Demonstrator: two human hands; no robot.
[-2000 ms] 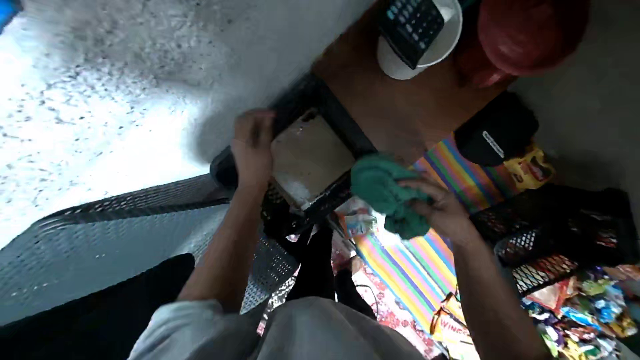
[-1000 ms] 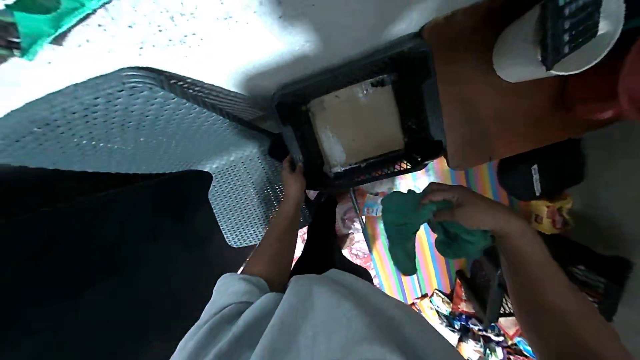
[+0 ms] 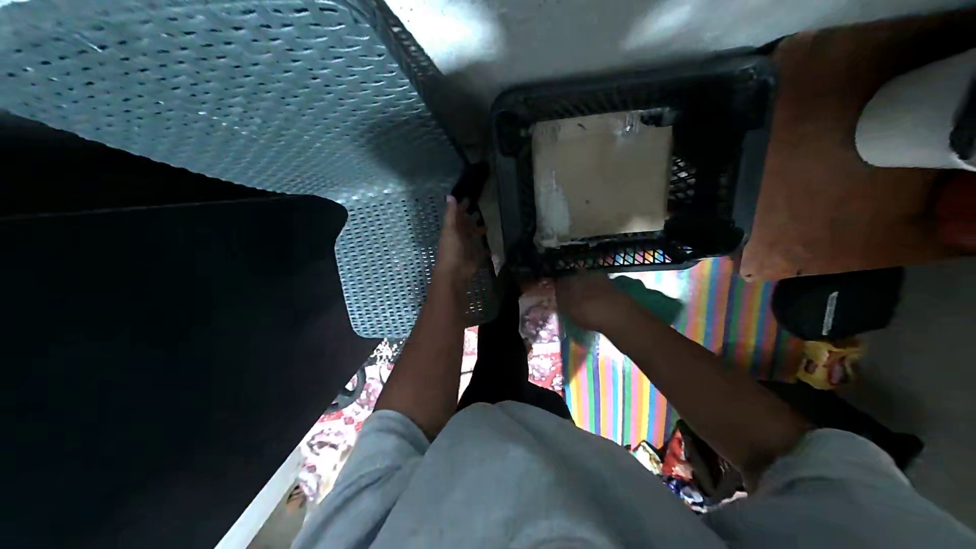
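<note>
A black plastic crate (image 3: 751, 175) with a beige panel (image 3: 602, 179) on its bottom stands in the upper middle. Just below its near edge is my right hand (image 3: 591, 301), with a green cloth (image 3: 646, 299) partly showing behind it; the fingers are hidden or blurred. My left hand (image 3: 461, 236) is between the crate's left side and a grey perforated plastic chair (image 3: 305, 114), beside the chair's edge. What the left fingers touch does not show plainly.
A brown board (image 3: 831, 152) adjoins the crate on the right and bears a white container (image 3: 915, 114). Below lie a striped mat (image 3: 618, 389), a black cap (image 3: 835, 301), a yellow packet (image 3: 829, 364) and several colourful packets (image 3: 675, 461). A large dark surface (image 3: 152, 366) fills the left.
My right hand has moved left with the green cloth, from over the striped mat to just below the crate's near edge. The view has shifted considerably.
</note>
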